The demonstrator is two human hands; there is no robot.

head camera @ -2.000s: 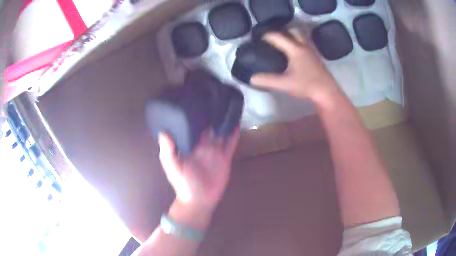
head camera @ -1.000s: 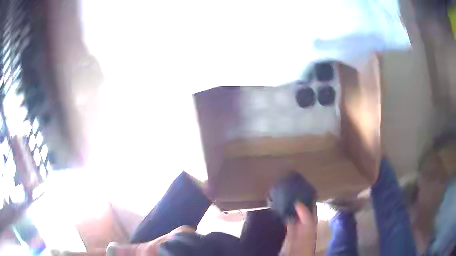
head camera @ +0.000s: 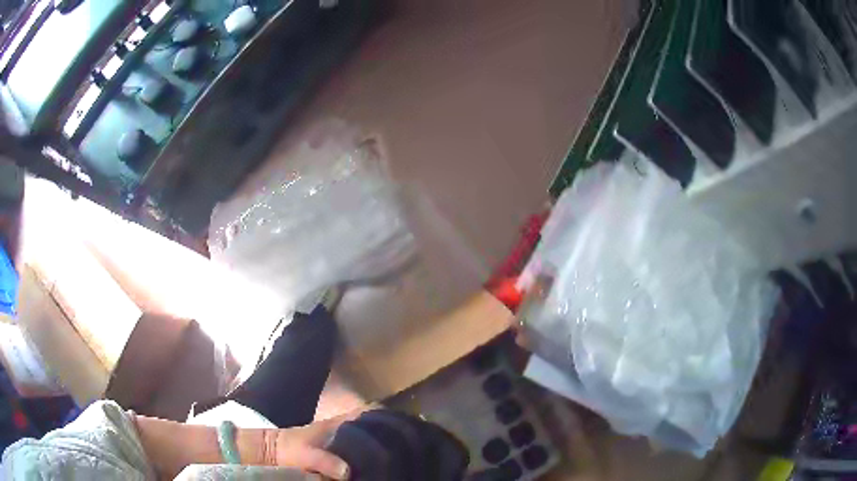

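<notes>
My left hand [head camera: 305,451], with a pale green bangle at the wrist, reaches in from the lower left. It holds several black rounded units [head camera: 399,447] together at the bottom edge; the exact number cannot be told. My right hand is not in view. Below and right of centre, an open carton [head camera: 437,348] shows its brown flap. Inside it, a pale tray [head camera: 460,413] bears several black units [head camera: 508,411] in rows, partly cut off by the bottom edge.
Clear crumpled plastic [head camera: 648,301] bulges beside the white rack [head camera: 789,188] at right. More clear plastic [head camera: 310,221] lies left of centre. Rounded units [head camera: 150,90] sit on a green shelf at upper left. Something red [head camera: 512,272] and another carton [head camera: 70,301] show. Pinkish-brown floor [head camera: 470,113] spans the middle.
The view has swung from the deep carton to the aisle between racks. My left hand still holds black units, now at the bottom edge. My right hand, earlier on a unit, has left the picture.
</notes>
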